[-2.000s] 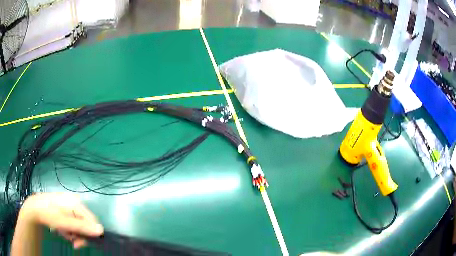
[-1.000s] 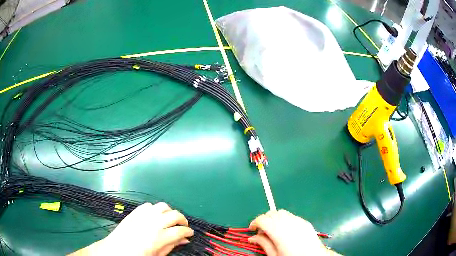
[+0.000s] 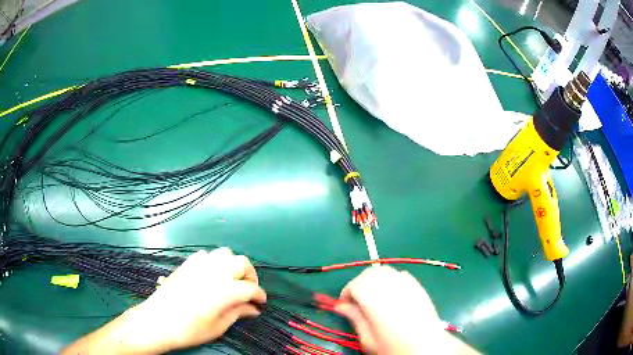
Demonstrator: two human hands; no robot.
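The black wire harness (image 3: 104, 267) runs along the near left of the table and splits into red-sleeved leads (image 3: 326, 333) at the bottom centre. My left hand (image 3: 208, 298) is closed on the black wires near the split. My right hand (image 3: 389, 308) pinches red-sleeved leads, blurred at the fingertips. One red-sleeved lead (image 3: 389, 261) lies apart above my right hand, its tip pointing right. Some lead ends are hidden under my right hand.
The harness loops back to a bundled connector end (image 3: 362, 208) by the yellow line. A yellow heat gun (image 3: 527, 163) with its cord lies right, near small black pieces (image 3: 488, 243). A cloudy plastic bag (image 3: 423, 76) lies beyond. A blue bin (image 3: 614, 111) is far right.
The black bundle's red leads have come into view, and both hands have come onto them. Since the last earlier frame, one red lead has separated upward from the others.
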